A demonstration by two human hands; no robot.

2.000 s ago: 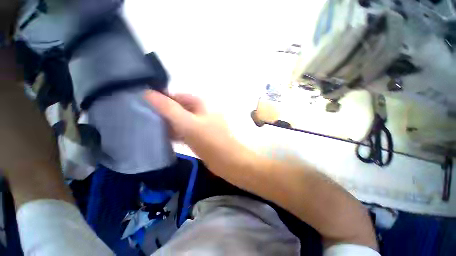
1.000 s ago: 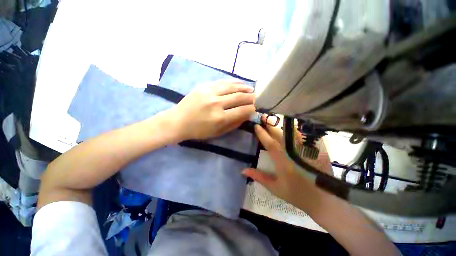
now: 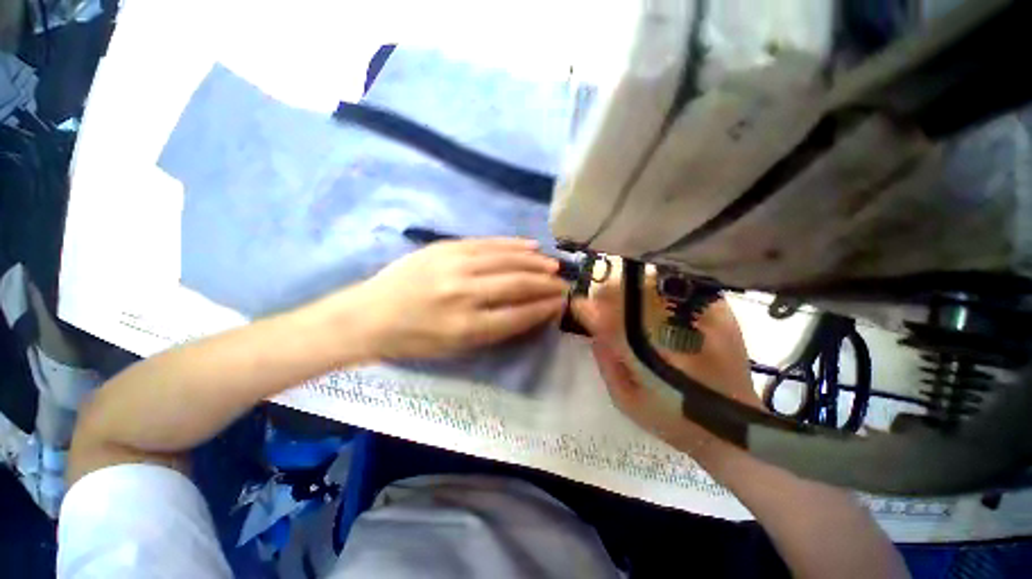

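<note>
The front panel (image 3: 266,209) lies grey interfacing side up on the white table, left of the sewing machine head (image 3: 781,147). A black welt strip (image 3: 453,149) crosses its upper part; a second dark strip runs under my fingers. My left hand (image 3: 470,296) lies flat on the panel, fingertips beside the presser foot (image 3: 577,262). My right hand (image 3: 656,351) is partly hidden behind the machine's parts, its fingertips at the dark cloth edge by the foot. Whether it pinches the cloth cannot be told. The needle is not clear.
Black-handled scissors (image 3: 820,379) lie on the table right of my right hand. A printed ruler strip (image 3: 453,424) runs along the near table edge. Fabric scraps (image 3: 40,385) are heaped at the left, with blue material (image 3: 300,447) below the table edge.
The panel has shifted away from me on the table, baring the ruler strip. My left hand has moved slightly nearer and now covers the lower strip. Both hands remain by the foot.
</note>
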